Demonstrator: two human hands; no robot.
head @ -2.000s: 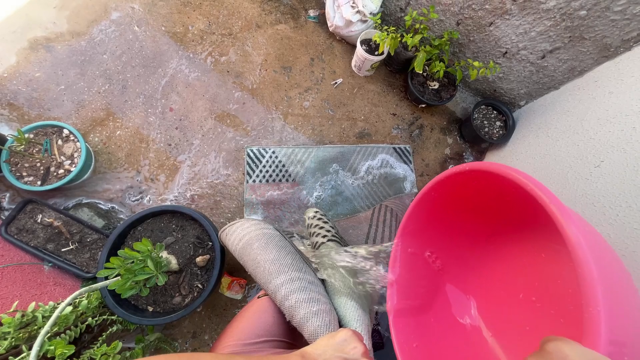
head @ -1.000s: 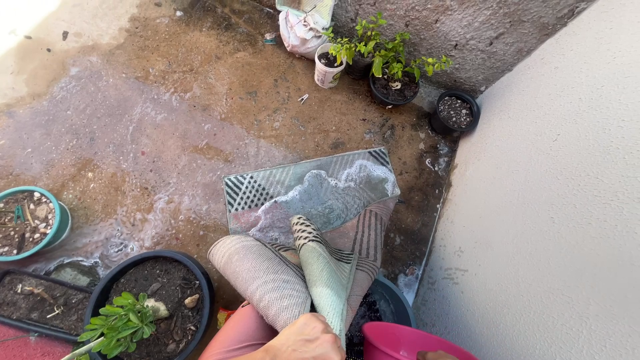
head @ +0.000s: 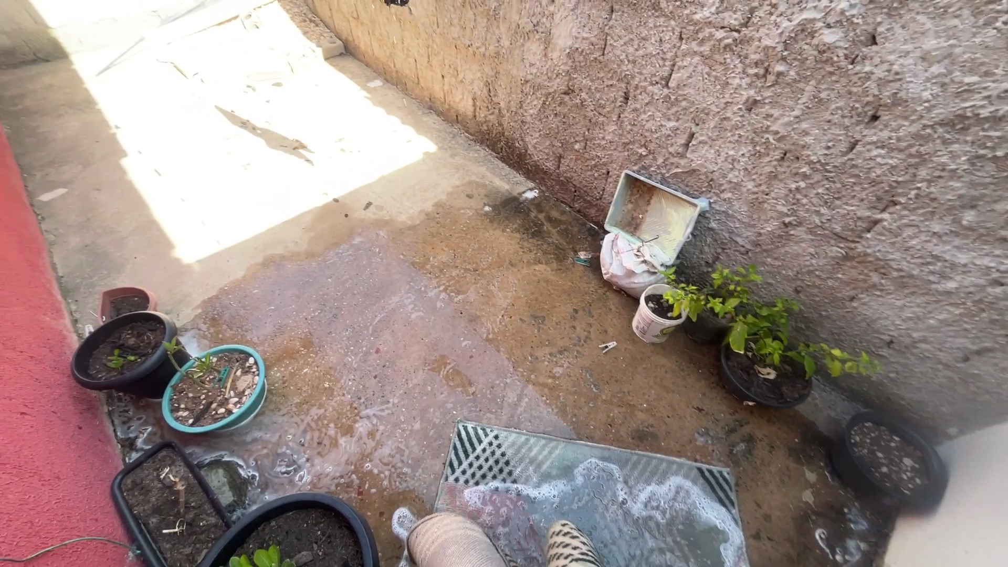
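Neither my left hand nor my right hand shows in the head view now. A patterned rug (head: pixel 606 488) lies flat on the wet concrete floor at the bottom middle, with white suds and water over it. At the lower edge, a rolled, beige woven part (head: pixel 453 542) and a spotted fabric end (head: pixel 571 545) rise over the rug; what holds them is hidden below the frame. The pink basin is out of sight.
Potted plants stand at left: a teal pot (head: pixel 253 405), a black round pot (head: pixel 90 383), a rectangular planter (head: pixel 126 504). Along the rough wall (head: pixel 748 118) are a tray (head: pixel 642 209), a white bucket (head: pixel 652 327) and black pots (head: pixel 894 461). A clothespin (head: pixel 607 346) lies on the floor.
The view has tilted up and away from my hands. Earlier, my left hand gripped the fabric and the pink basin was at the right, tipped over the rug; suds have spread over the rug.
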